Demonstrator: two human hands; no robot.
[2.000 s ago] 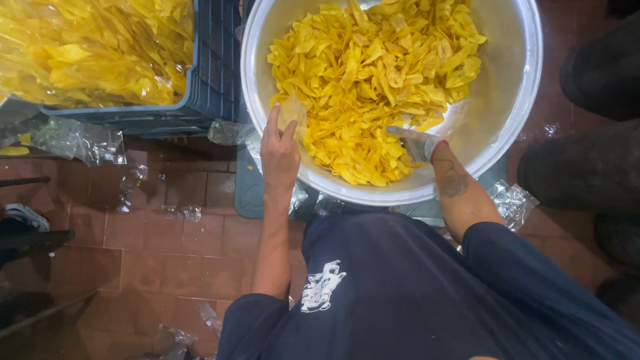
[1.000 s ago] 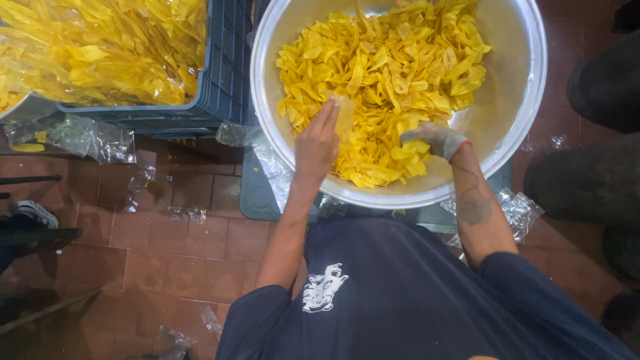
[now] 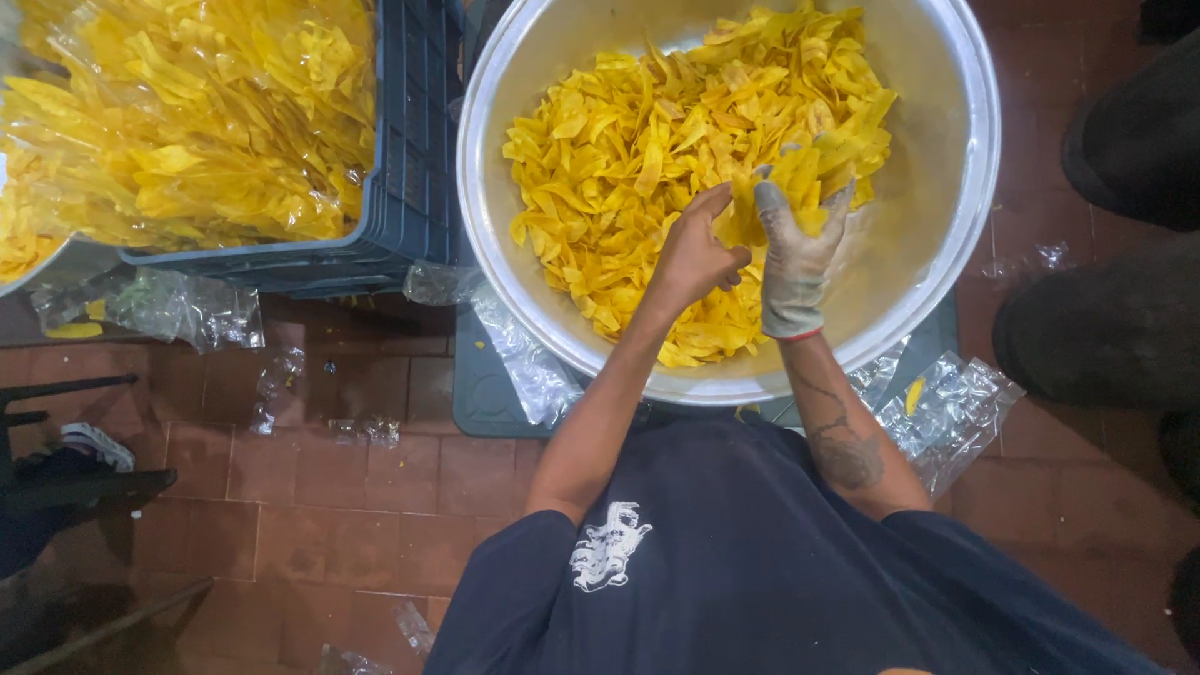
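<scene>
Long yellow chips, which look like plantain chips [image 3: 647, 169], fill much of a wide round metal basin [image 3: 970, 216]. Over the right part of the heap, my right hand [image 3: 802, 248], in a grey work glove with a red cuff edge, is curled around a bunch of chips [image 3: 808, 183], palm up. My left hand [image 3: 698, 248] is bare and sits just left of the glove, its index finger reaching toward the chips there. Whether it pinches a chip or a bit of film cannot be told.
At the upper left, a blue plastic crate [image 3: 403, 159] holds clear bags of chips [image 3: 216, 122]. Under the basin is a dark green plastic surface [image 3: 487, 375] with clear plastic bags [image 3: 947, 412]. Large dark rounded objects [image 3: 1106, 319] stand at the right. A person's shoe [image 3: 98, 447] shows at the left.
My right hand has turned and moved up the heap, with a bunch of chips in it. My left hand has moved right, close beside the glove; the pale clear piece seen at its fingers is no longer plain.
</scene>
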